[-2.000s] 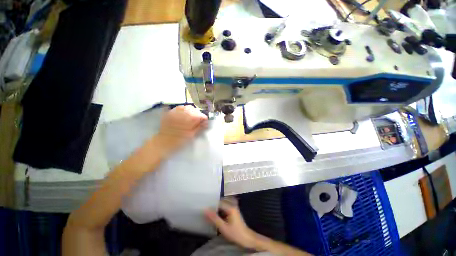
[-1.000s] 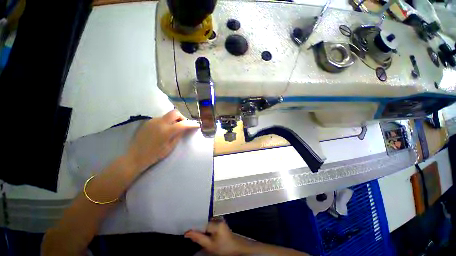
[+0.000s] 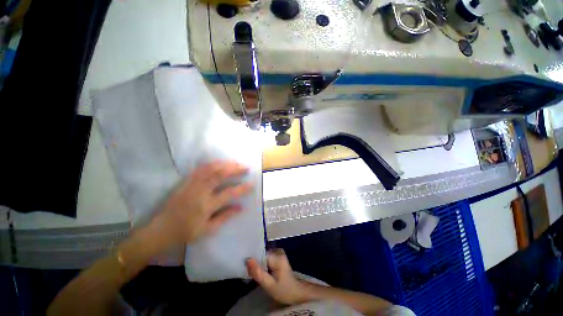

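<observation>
A pale grey-white cloth piece (image 3: 216,253) lies on the white table, its upper right part under the bright light at the presser foot (image 3: 253,123). A second pale layer (image 3: 126,123) shows to its left. A thin dark edge runs along its right side. My left hand (image 3: 207,200) lies on the cloth with fingers spread, below the needle area. My right hand (image 3: 275,271) pinches the lower right edge of the cloth at the table's front edge. The needle itself is lost in the glare.
The sewing machine head (image 3: 370,55) spans the top. Black cloth panels (image 3: 43,123) lie at the left. A curved black strip (image 3: 355,151) lies right of the needle. A printed ruler (image 3: 321,210) runs along the table front. A blue basket (image 3: 432,278) with a white tape roll (image 3: 397,229) stands at lower right.
My left hand has moved down from beside the presser foot onto the middle of the cloth, its fingers now spread. The pale cloth's upper part now shows as two layers. My right hand still holds the lower edge.
</observation>
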